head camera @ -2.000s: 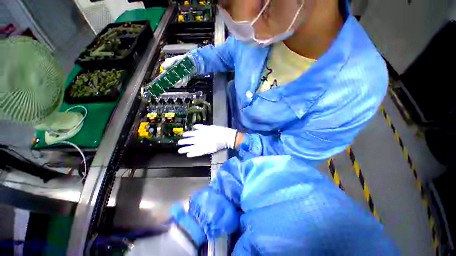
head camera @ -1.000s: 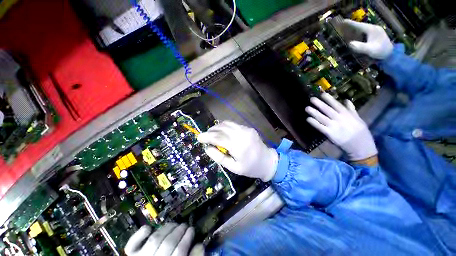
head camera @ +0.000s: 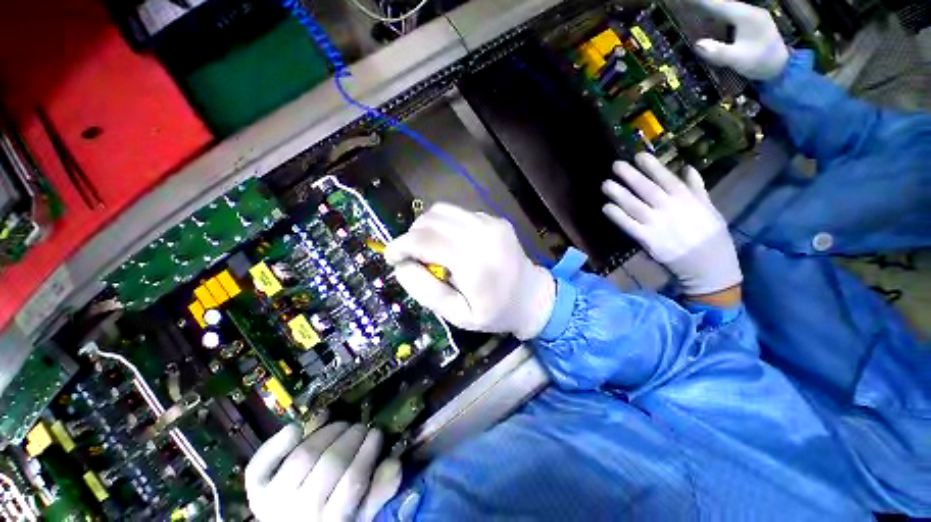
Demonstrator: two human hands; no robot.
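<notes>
A populated green circuit board lies in a black carrier in the middle, with yellow block parts and a bent white wire along its far right edge. My white-gloved right hand is over the board's right part, shut on a slim yellow tool. The tool's tip points down among the parts; contact cannot be told. My white-gloved left hand is at the board's near edge, fingers bent and palm hidden, cut off by the bottom edge. Whether it grips the edge is hidden.
A green panel borders the board's far side. Another board lies lower left. A metal rail runs behind. A blue coiled cord crosses toward my right wrist. A person's gloved hands are at a board upper right.
The view has turned from the neighbouring worker to the board before me, then shifted slightly. Since one second ago, my right hand with the yellow tool has moved a little toward the board's near side.
</notes>
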